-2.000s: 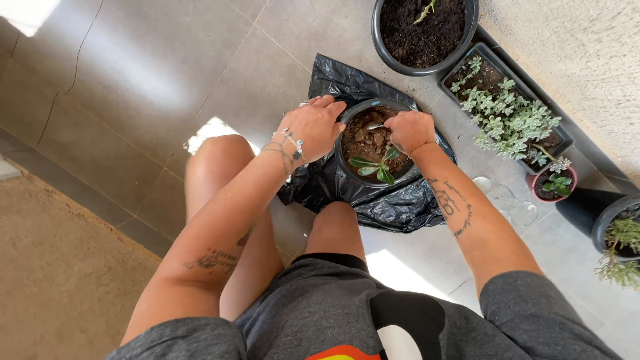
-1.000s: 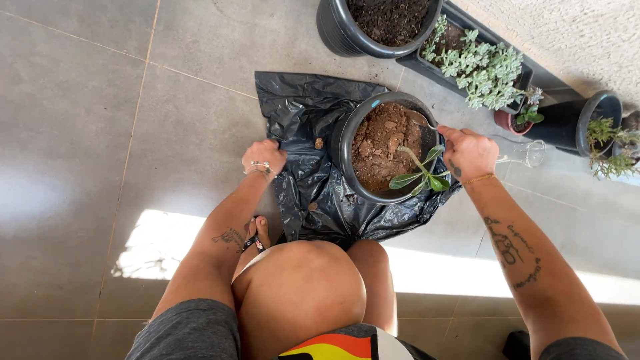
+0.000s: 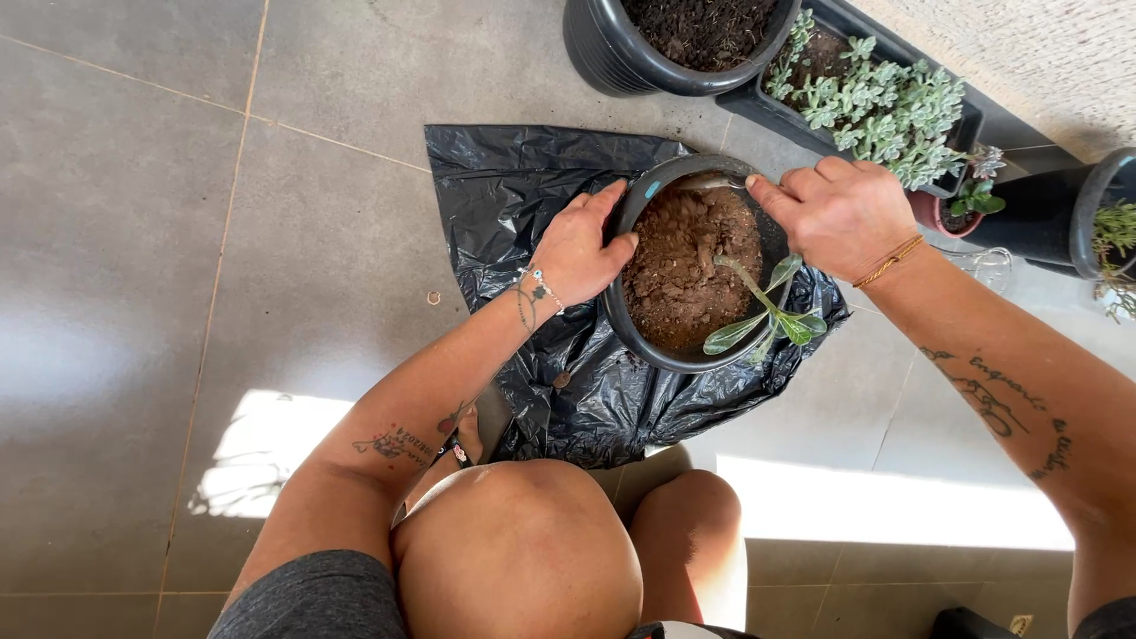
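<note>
A round black plastic pot (image 3: 625, 321) of brown soil (image 3: 679, 275) stands on a crumpled black plastic bag (image 3: 497, 191). A small green leafy plant (image 3: 768, 311) leans from the soil over the pot's lower right rim. My left hand (image 3: 586, 244) rests on the pot's left rim, thumb and fingers apart. At the upper right rim, my right hand (image 3: 830, 209) is closed on the handle of a metal spoon (image 3: 706, 184), whose bowl lies inside the pot along the far wall. Most of the handle is hidden by my fingers.
Beyond the pot stand a larger black pot of dark soil (image 3: 612, 53) and a rectangular planter (image 3: 745, 102) of succulents. To the right are a small reddish pot (image 3: 932, 213), a clear glass vessel (image 3: 985, 266) and a tall black pot (image 3: 1034, 204). A soil clod (image 3: 562, 380) lies on the bag.
My left hand has come from the bag's left side, where it was a second ago, back to the pot's rim. My right hand still holds the spoon, now at the pot's far side.
</note>
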